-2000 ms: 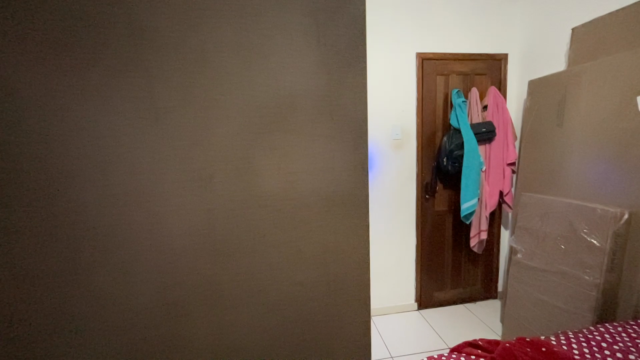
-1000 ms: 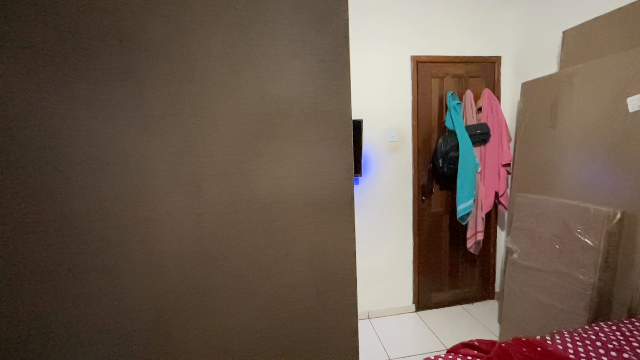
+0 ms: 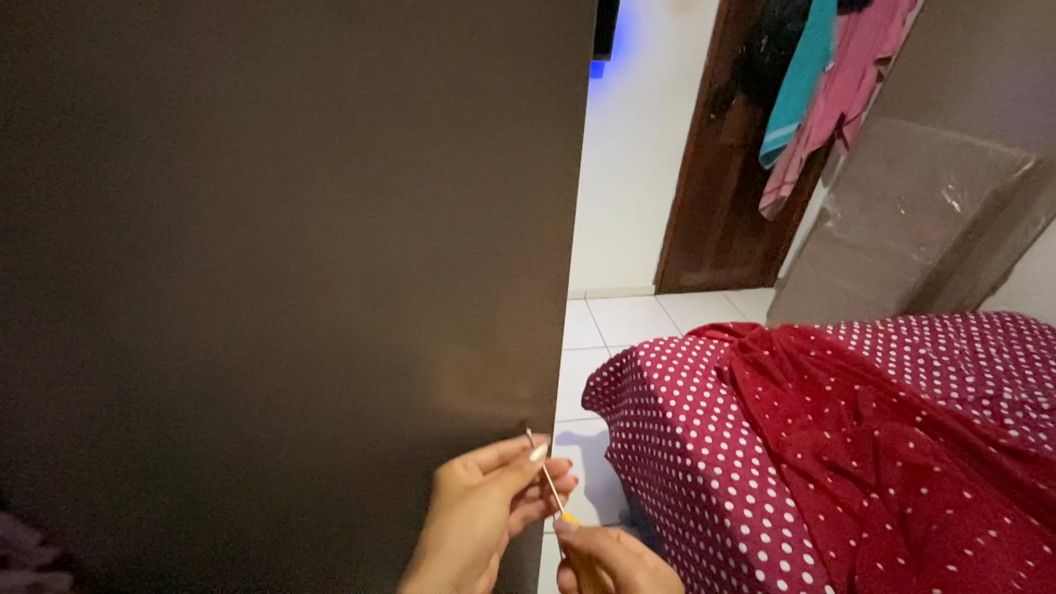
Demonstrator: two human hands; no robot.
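Observation:
In the head view my right hand [image 3: 619, 557], low in the picture, is closed around the yellow handle of a screwdriver [image 3: 554, 487]. Its thin metal shaft slants up and left toward a dark brown panel [image 3: 289, 247]. My left hand [image 3: 495, 495] is beside the panel's right edge, its thumb and index finger pinching a small thing at the shaft's upper end, possibly a screw [image 3: 529, 432]. The tip lies close to the panel's face; whether it touches cannot be told.
A bed with a polka-dot cover [image 3: 701, 429] and a red cloth [image 3: 874, 445] stands at right. Behind are a wooden door [image 3: 701, 206] with hanging towels [image 3: 804, 82], a plastic-wrapped package [image 3: 899, 206] against the wall, and white floor tiles [image 3: 623, 318].
Both hands have come into view at the bottom with the screwdriver; neither earlier frame shows them. The view has tilted down.

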